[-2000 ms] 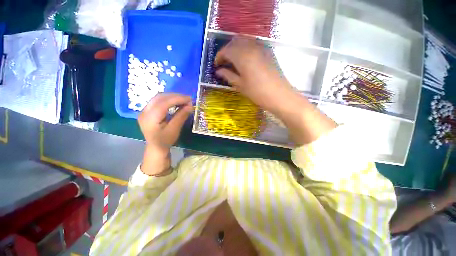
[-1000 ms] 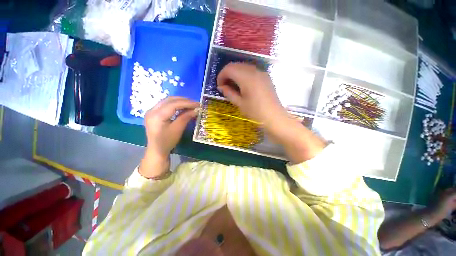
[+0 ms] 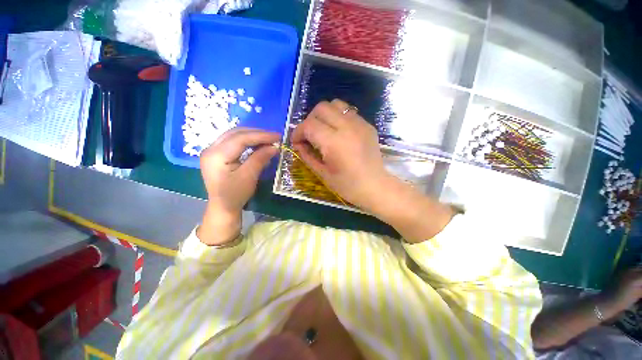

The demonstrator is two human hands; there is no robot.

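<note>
My left hand [image 3: 236, 169] pinches a tiny white connector housing [image 3: 278, 145] just left of the divided tray's [image 3: 280, 188] edge. My right hand [image 3: 345, 151] is over the yellow wire compartment, its fingertips close to the housing and pinching a thin wire end. A yellow wire reaches from the housing under my right hand. The yellow wires [image 3: 307, 182] lie in the nearest compartment, partly hidden by my right hand. The dark wires [image 3: 345, 88] lie in the middle compartment. Whether the wire in my right fingers is dark is too small to tell.
The blue tray [image 3: 274, 84] with loose white housings [image 3: 205, 116] is on the left. Red wires [image 3: 359, 29] are in the far compartment. Wired housings [image 3: 517, 144] lie in the right column. A heat gun [image 3: 123, 112] and papers [image 3: 46, 98] are far left. Another person's arm [image 3: 588, 313] is lower right.
My right hand has come out of the dark wire compartment and moved toward my left fingertips. My left hand still pinches the housing near the tray edge.
</note>
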